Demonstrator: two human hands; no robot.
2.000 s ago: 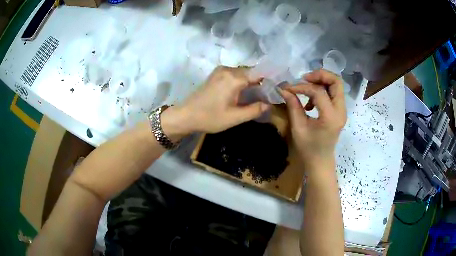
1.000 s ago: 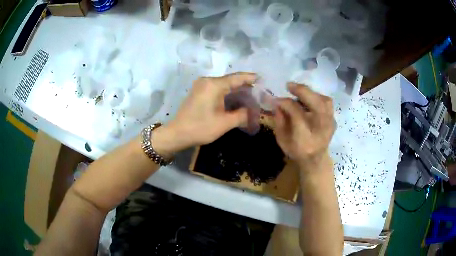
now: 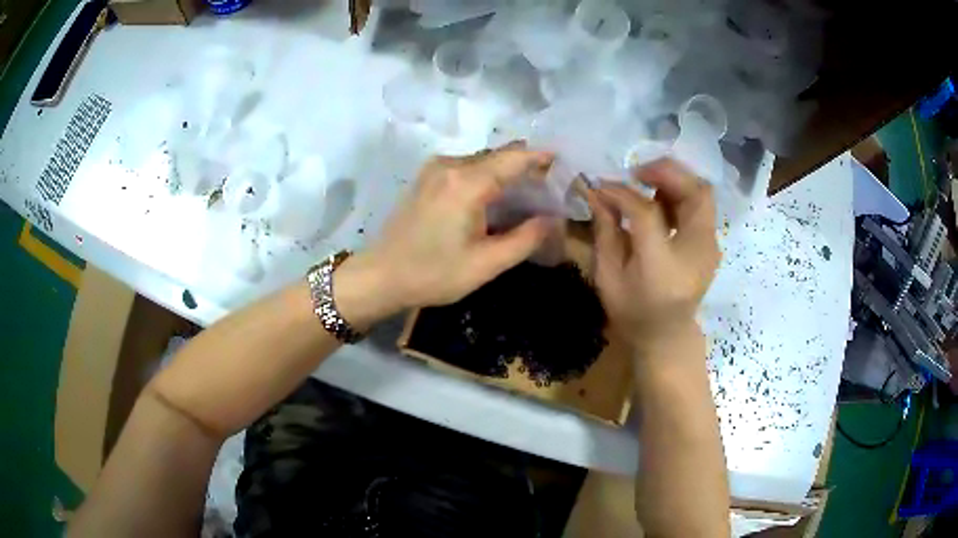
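My left hand [image 3: 457,226] is bare and holds a translucent cup [image 3: 555,200] between thumb and fingers above the parts tray. My right hand [image 3: 657,247] is bare, with its fingertips at the cup's right side; they look pinched around something small and dark, too blurred to tell. The small black parts [image 3: 525,321] lie in a dark heap in the shallow cardboard parts tray [image 3: 588,397], below both hands. Loose translucent cups lie beyond the hands, among them one with a round rim [image 3: 702,118].
More translucent cups [image 3: 252,191] lie at left on the white table [image 3: 137,226]. A large carton [image 3: 830,126] stands at the far right. A phone [image 3: 71,53] and small cardboard box are at the far left. Black specks lie at right; metal machinery [image 3: 914,294] stands beyond the edge.
A second ago my hands were lower and blurred. Now my left hand holds the cup higher, and my right fingertips are raised at its side. The camera view has shifted slightly.
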